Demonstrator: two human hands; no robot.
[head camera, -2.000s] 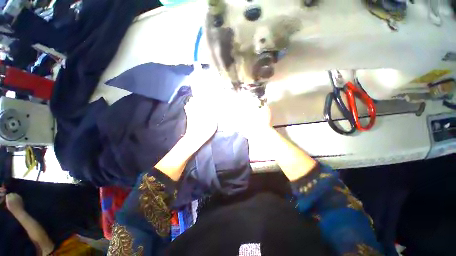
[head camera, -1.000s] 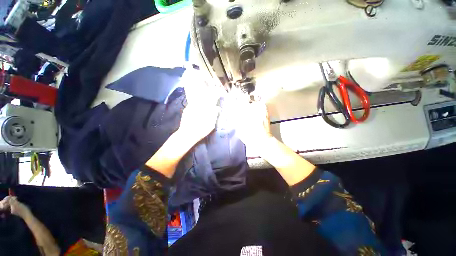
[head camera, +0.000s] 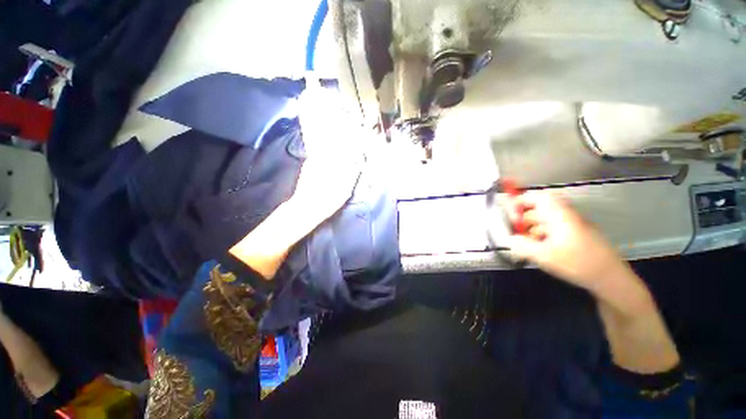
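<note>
The dark navy garment piece (head camera: 221, 188) lies bunched left of the needle and hangs over the table's front edge. My left hand (head camera: 331, 168) lies on the cloth beside the needle area, partly lost in white glare; its fingers are washed out. My right hand (head camera: 548, 233) is over the front of the machine bed, holding the scissors (head camera: 514, 200) by the red and black handles; they are blurred. The presser foot area (head camera: 421, 139) sits in the glare between the hands.
The off-white sewing machine (head camera: 572, 57) spans the top right, with a control panel (head camera: 717, 204) at the bed's right end. A blue tube (head camera: 314, 37) stands behind the needle area. At the lower left another person's arm (head camera: 29, 352) shows beside part of another machine (head camera: 24, 184).
My right hand has left the needle area, moved right and taken hold of the scissors, which have shifted left from their place on the bed. My left hand stays on the cloth.
</note>
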